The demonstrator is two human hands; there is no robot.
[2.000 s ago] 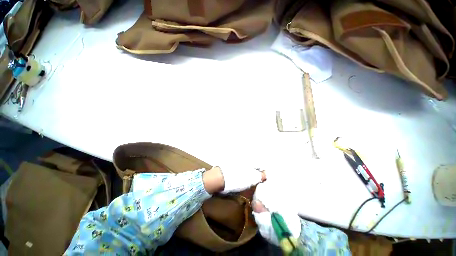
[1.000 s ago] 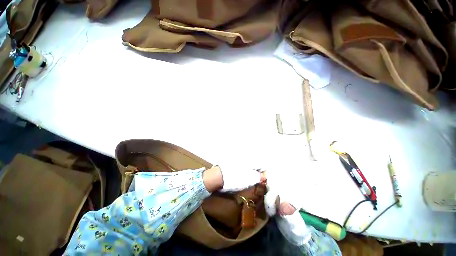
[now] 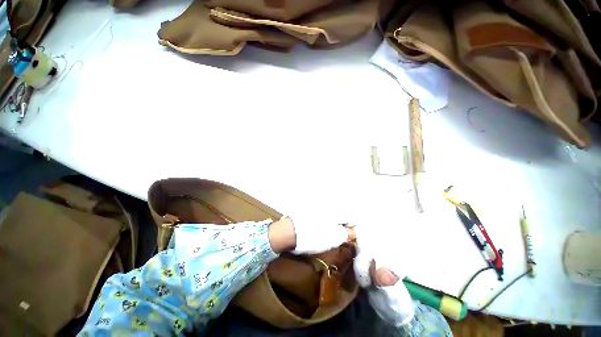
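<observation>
A brown bag is held open-mouthed at the near table edge. Inside its right end a tan leather tab hangs by a small gold ring. My left hand, in a white glove, reaches across the bag and grips its right end. My right hand, gloved with a bare fingertip showing, is closed at the outside of the same end; its fingertips are partly hidden. A green-handled tool lies against my right hand; whether the hand holds it cannot be told.
On the white table are a hammer, a U-shaped metal piece, red-and-black snips, a slim pen-like tool and a pale block. Brown bags lie at the back. A dispenser pot stands left; more bags are lower left.
The green-handled tool has swung from pointing down in my right hand to lying out to its right. My right hand has moved right, uncovering the leather tab. The view has shifted slightly.
</observation>
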